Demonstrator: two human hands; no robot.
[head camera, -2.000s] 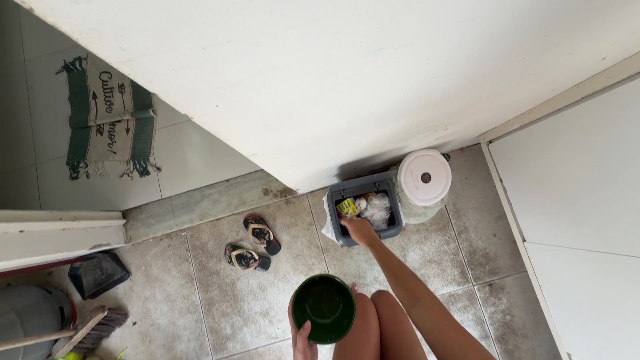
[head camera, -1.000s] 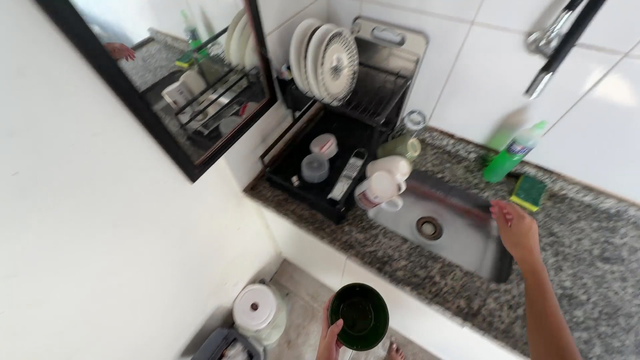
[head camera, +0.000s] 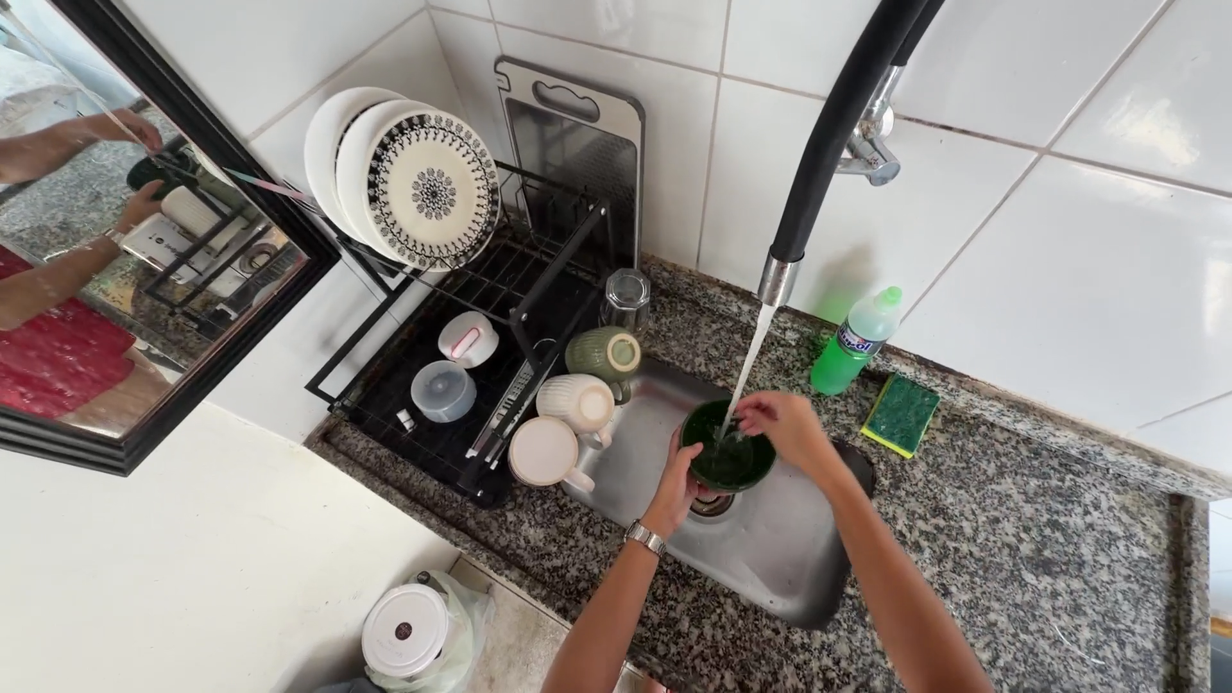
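A dark green bowl is held over the stainless steel sink, above its drain. My left hand, with a metal watch on the wrist, grips the bowl's left side. Water runs from the black flexible faucet into the bowl. My right hand is at the bowl's right rim beside the stream, its fingers bent; whether they hold anything is not clear. Behind the sink a bottle of green liquid stands on the granite counter, and a green and yellow sponge lies near it.
Left of the sink, a black dish rack carries patterned plates, containers and a grater. Several mugs sit upside down at the sink's left edge, near a glass. A framed mirror hangs at left. A white-lidded bin stands below.
The view has moved from the floor to the sink. The bowl, earlier low beside the counter, is now over the sink under running water. My right hand has left the gray bin and come to the bowl.
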